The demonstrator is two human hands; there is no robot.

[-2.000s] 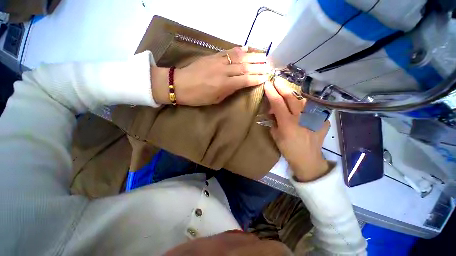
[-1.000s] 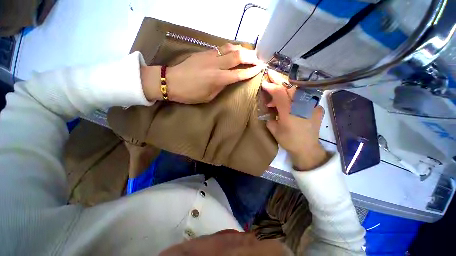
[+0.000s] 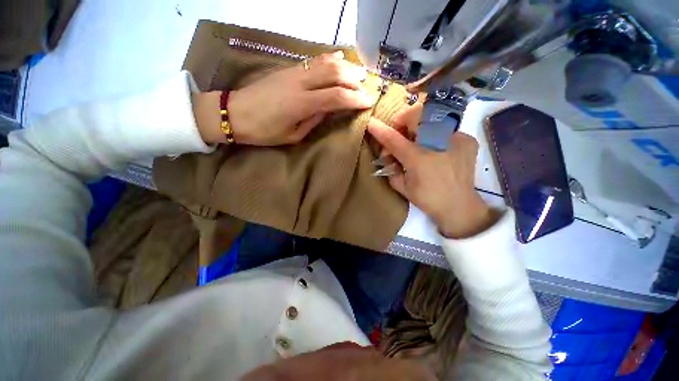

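A brown ribbed garment panel (image 3: pixel 298 186) lies on the machine bed and hangs over the table's front edge. A metal zipper (image 3: pixel 264 49) shows along its far side. My left hand (image 3: pixel 301 97) presses flat on the cloth, fingertips just left of the presser foot (image 3: pixel 383 87). My right hand (image 3: pixel 432 164) is at the cloth's right side, its index fingertip on a raised seam (image 3: pixel 365 138). The silver points of thread snips (image 3: pixel 385 170) stick out from under my right fingers. Part of the right fingers is hidden by cloth and hand.
The white sewing machine head (image 3: pixel 476 45) stands at the top right. A black smartphone (image 3: pixel 529 173) lies right of my right hand. A measuring-tape strip (image 3: pixel 424 254) runs along the table edge. More brown garments (image 3: pixel 149 245) and blue plastic are below the table.
The view has shifted, with the machine head further up. My right index finger has drawn back from the presser foot and lies on the seam nearer me. The left hand stays on the cloth.
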